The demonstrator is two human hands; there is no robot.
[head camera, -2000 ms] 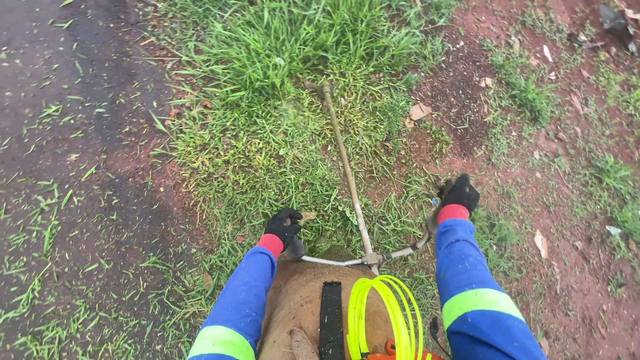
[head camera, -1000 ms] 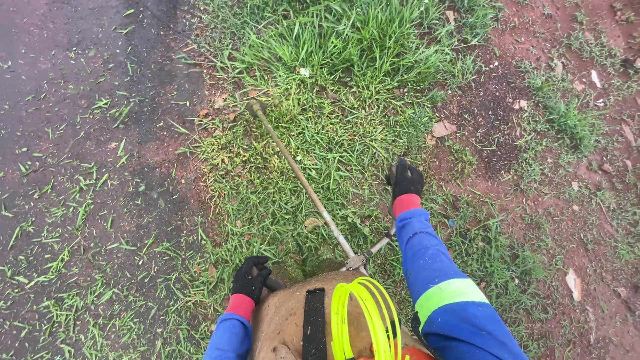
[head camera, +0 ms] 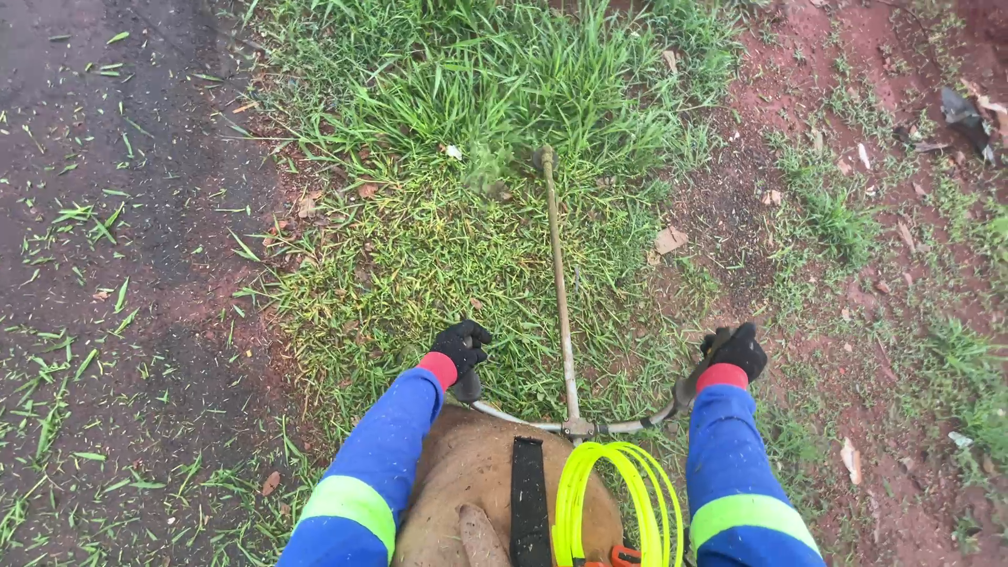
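Note:
A brush cutter's long shaft (head camera: 561, 291) runs forward from a curved metal handlebar (head camera: 512, 417), and its cutting head (head camera: 543, 157) is at the edge of taller grass (head camera: 472, 87). My left hand (head camera: 462, 348), in a black glove, is closed around the left handlebar grip. My right hand (head camera: 739, 352), gloved too, is closed around the right grip. Below the bar, a brown apron (head camera: 480, 465) covers my front, with a black strap (head camera: 528, 504) down it. A coil of neon yellow trimmer line (head camera: 571, 504) hangs beside the strap.
Dark pavement (head camera: 142, 276) strewn with grass clippings lies on the left. Reddish bare soil (head camera: 827, 354) with grass tufts is on the right, with a flat stone or chip (head camera: 670, 239) near the grass and dark debris (head camera: 965, 122) at the upper right.
The shaft has swung from pointing up-left to nearly straight ahead, its head now further right. My right hand has moved lower and outward, and the handlebar shows on both sides.

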